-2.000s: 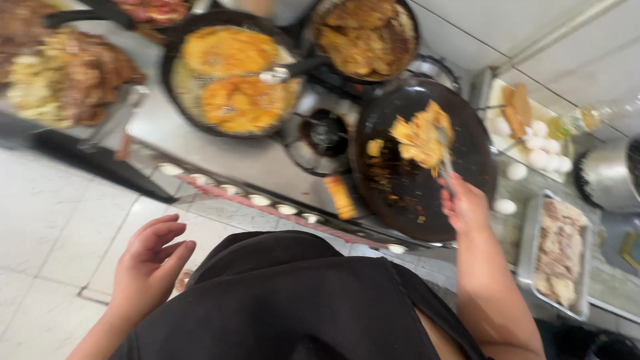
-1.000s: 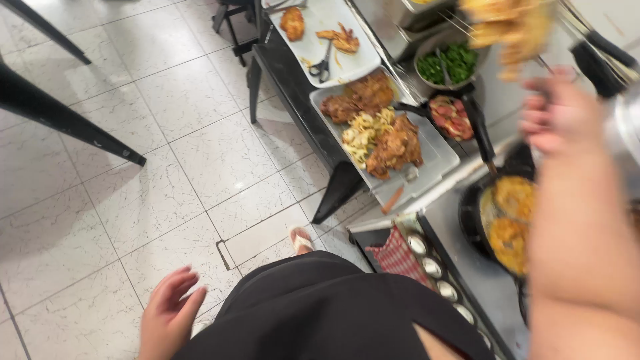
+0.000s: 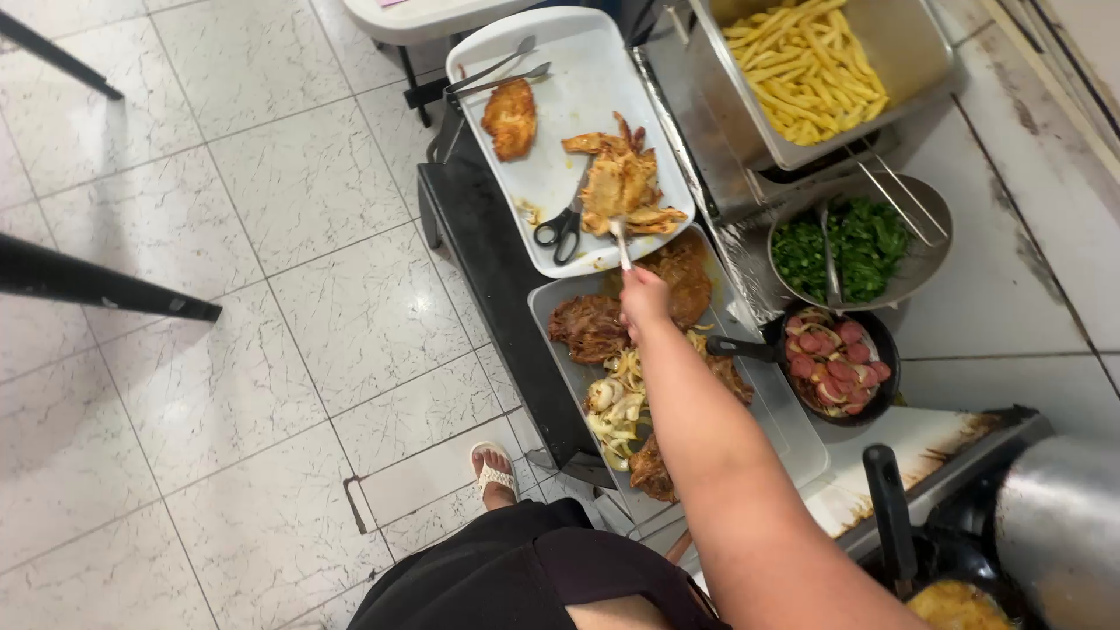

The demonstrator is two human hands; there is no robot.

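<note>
My right hand [image 3: 645,302] grips the handle of a metal utensil [image 3: 620,245], likely a fork, whose far end touches a pile of cooked chicken [image 3: 621,185] on a white tray [image 3: 542,206]. Black-handled scissors [image 3: 563,232] lie beside that pile, their blades partly hidden by it. Toward the tray's far end are another browned fillet [image 3: 510,120] and metal tongs [image 3: 499,73]. Under my right forearm, a grey tray [image 3: 792,429] holds browned meat [image 3: 588,327] and cooked onions [image 3: 617,398]. My left hand is out of view.
To the right stand a steel container [image 3: 919,52] of French fries [image 3: 805,70], a bowl of chopped greens [image 3: 875,236] and a small pan of sliced sausage [image 3: 838,363]. A black-handled frying pan [image 3: 890,516] and a large metal pot [image 3: 1067,525] are at lower right. Black legs [image 3: 105,289] reach in from the left.
The view has swung from the stove to the trays. My right hand has carried chicken from the large dark pan to the white tray. My left hand has left the view.
</note>
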